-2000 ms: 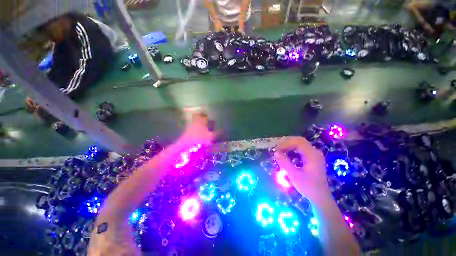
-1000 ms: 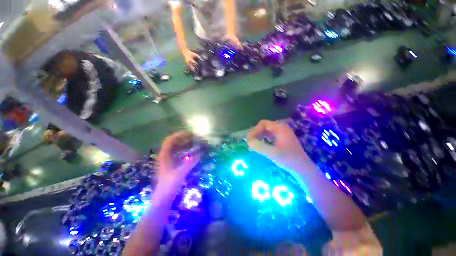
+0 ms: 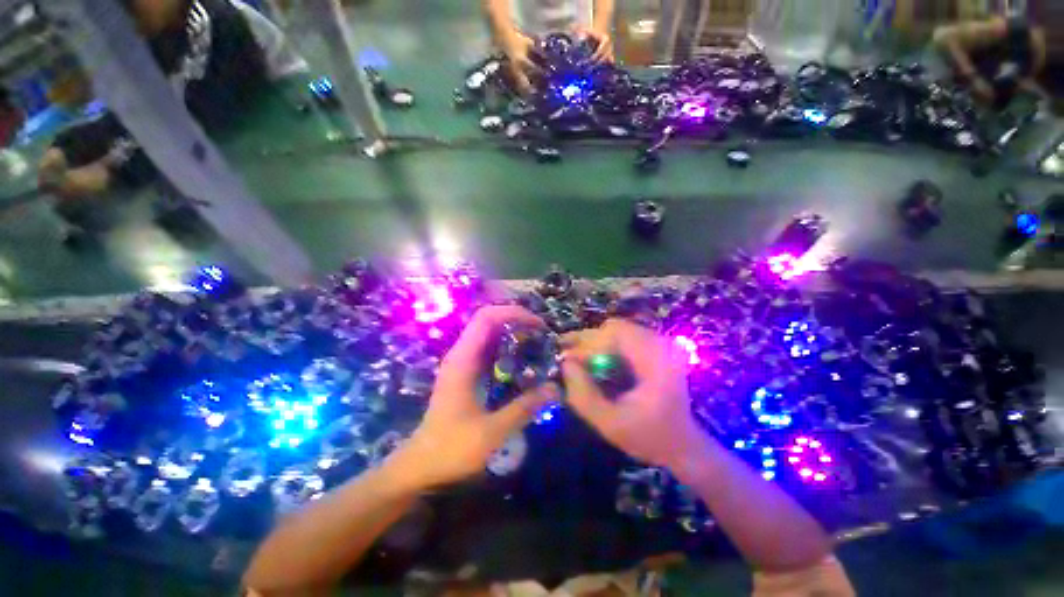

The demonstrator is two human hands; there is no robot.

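My left hand [image 3: 484, 391] is curled around a dark round part-assembled unit [image 3: 527, 359] in the middle of the view, above the heap. My right hand [image 3: 630, 391] is close beside it, its fingertips touching or nearly touching the unit. A small green glow shows in the curled right fingers; what they hold is blurred. LED ring boards [image 3: 292, 418] lie heaped at the left, some lit blue. More parts, with blue and pink lights [image 3: 807, 458], lie heaped at the right, with dark housings [image 3: 980, 408] at the far right.
A green conveyor belt [image 3: 490, 222] runs across beyond the heaps, with a few scattered units [image 3: 648, 216] on it. A grey post [image 3: 193, 163] stands at the left. Across the belt, a person's hands [image 3: 522, 64] touch another heap; other people are at both sides.
My hands have come together around the unit; before, they were apart. The cyan rings that glowed below my hands no longer show there. The view has shifted and levelled.
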